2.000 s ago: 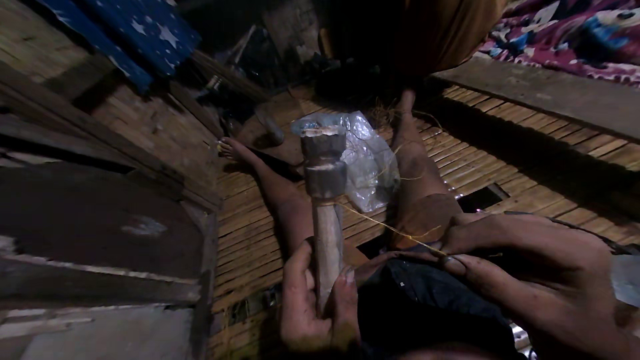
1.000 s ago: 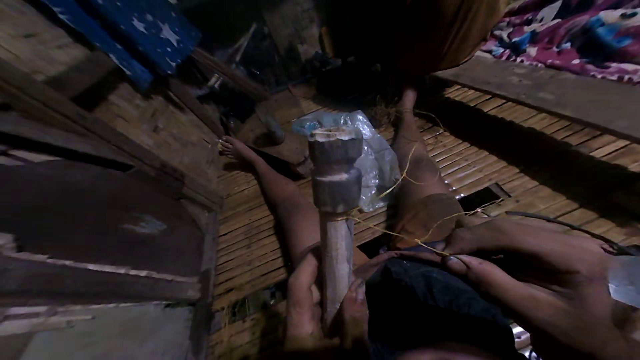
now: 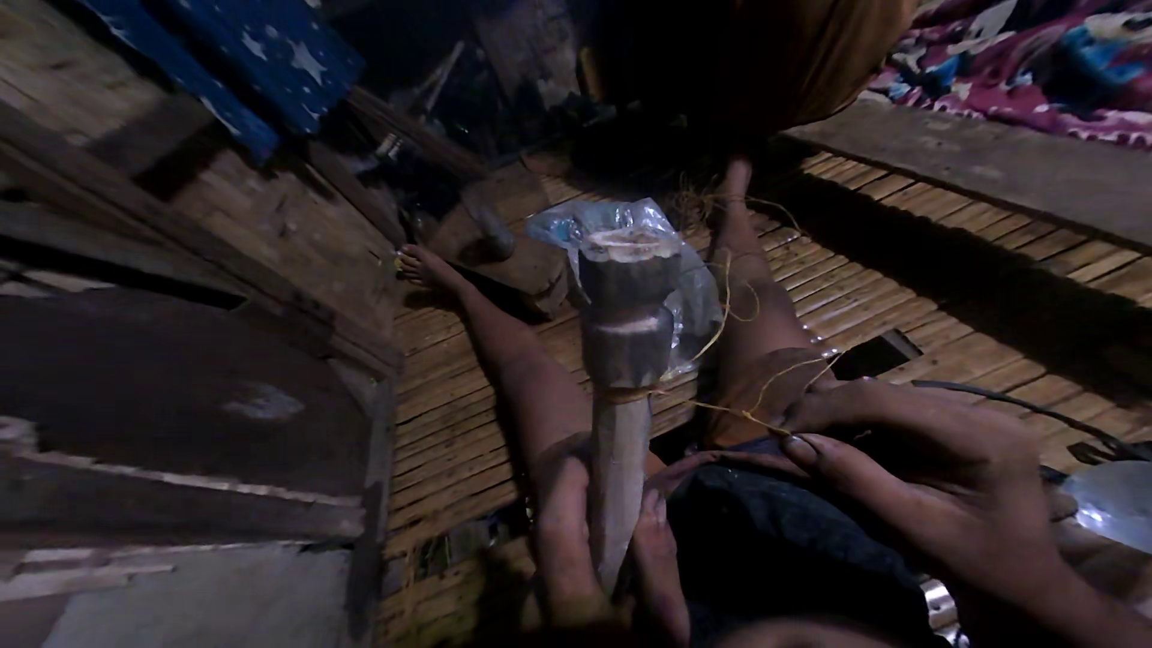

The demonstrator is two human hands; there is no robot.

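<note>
My left hand [image 3: 612,549] grips the pale wooden handle [image 3: 619,477] of an upright tool or carved piece, low in the middle of the head view. Its thick, dark grey, grooved head [image 3: 628,301] has a pale, rough top; its material is unclear. Thin yellowish string [image 3: 711,404] is looped round the handle just below the head. At the right, my right hand [image 3: 918,468] pinches this string between thumb and forefinger, and a loose length curls above it. Behind the head lies a crumpled clear plastic bag [image 3: 697,301], between my outstretched bare legs.
Slatted bamboo floor [image 3: 459,432] lies below, with a dark gap at the right. A wooden block [image 3: 517,261] is near my left foot. Tangled string [image 3: 697,200] lies near my right foot. Wooden wall framing [image 3: 297,310] stands left; a patterned blanket [image 3: 1035,67] is at upper right.
The dark head now stands more upright, with its pale top showing more. The string at my right hand, drawn straight two seconds ago, hangs slacker and curls in loops.
</note>
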